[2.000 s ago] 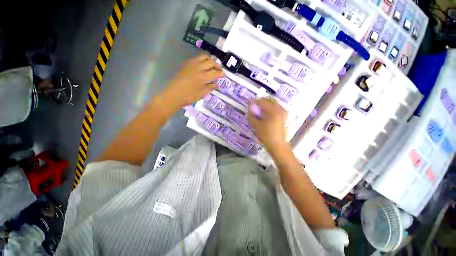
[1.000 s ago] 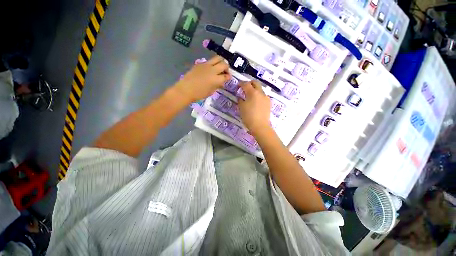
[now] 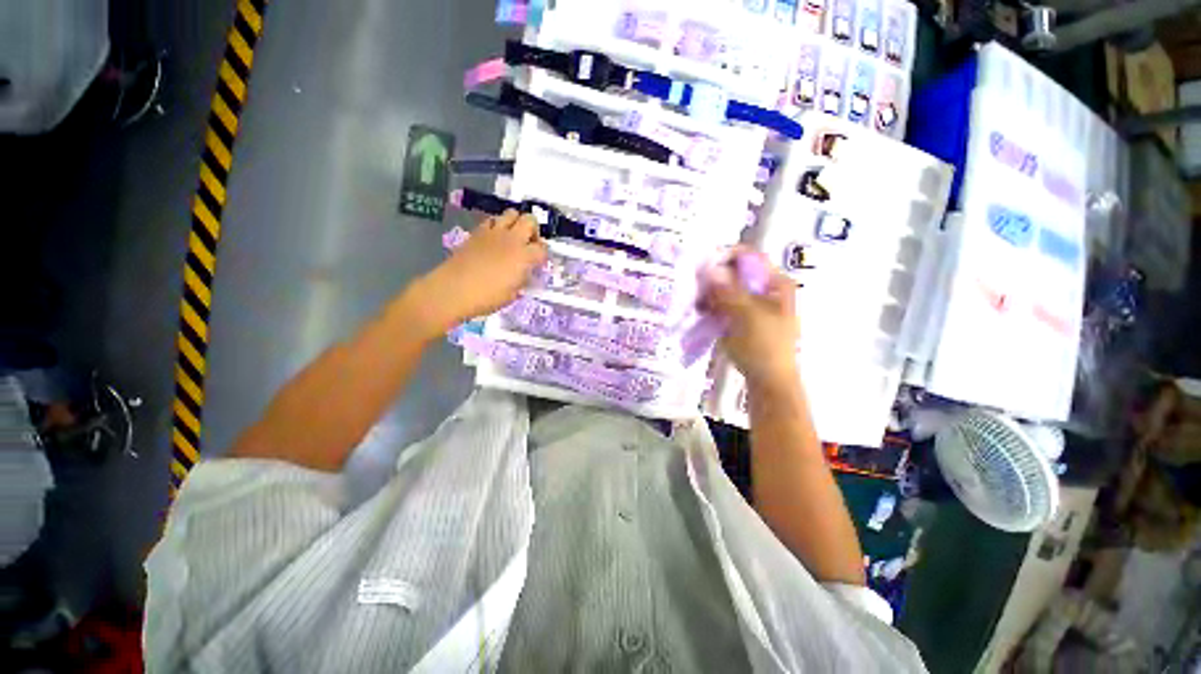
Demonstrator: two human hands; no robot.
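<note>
A white compartment tray [image 3: 523, 141] lies in front of me with purple watches [image 3: 580, 321] in its near slots. A black watch [image 3: 547, 217] lies across a slot above them, and a blue-strapped watch [image 3: 764, 119] lies farther up. My right hand [image 3: 753, 313] is closed around a lilac strap-like piece [image 3: 702, 332], blurred, over the tray's right edge. My left hand [image 3: 495, 267] is at the tray's left edge beside the black watch; its fingertips are bent down and I cannot tell whether they hold anything.
A white watch-head tray [image 3: 863, 296] adjoins on the right, with an assorted-head tray [image 3: 843, 59] beyond. A larger strap tray [image 3: 1014, 283] with purple, blue and coral straps is farther right, near a white fan [image 3: 997, 469]. Yellow-black tape [image 3: 204, 250] marks the floor at left.
My right hand has moved right from the near slots, now with a lilac piece in it. My left hand stays near the tray's left side. The view has turned and shifted.
</note>
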